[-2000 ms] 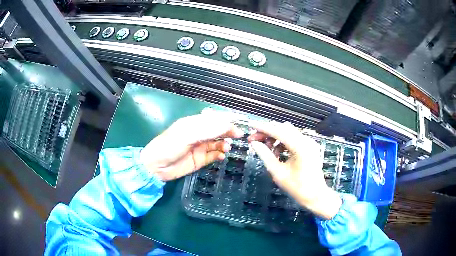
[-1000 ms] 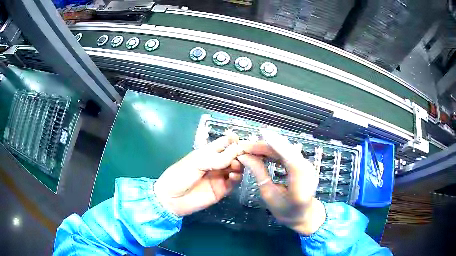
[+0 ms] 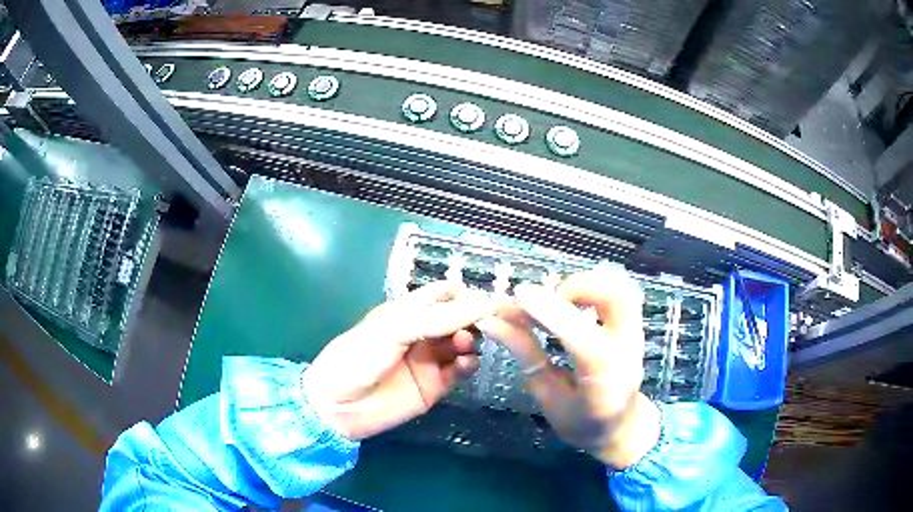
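Observation:
My left hand (image 3: 395, 365) and my right hand (image 3: 581, 360) meet at their fingertips above the clear blister tray (image 3: 402, 262). The fingers are bent and pinched together. Anything between the fingertips is too hidden and blurred to make out. The tray lies on the green bench and has rows of pockets with dark parts in them. My hands cover its middle. Both wrists are in bright blue gathered sleeves.
Several pale-ringed discs (image 3: 468, 117) stand spaced on the green conveyor belt (image 3: 681, 165) beyond the bench. A blue bin (image 3: 753, 385) with thin loose pieces is right of the tray. A second clear tray (image 3: 75, 262) lies at the left. A grey post (image 3: 130, 105) rises at the left.
The discs on the belt have moved right. My hands have moved lower in the picture, and their fingertips, earlier apart around a small glinting thing, are now together.

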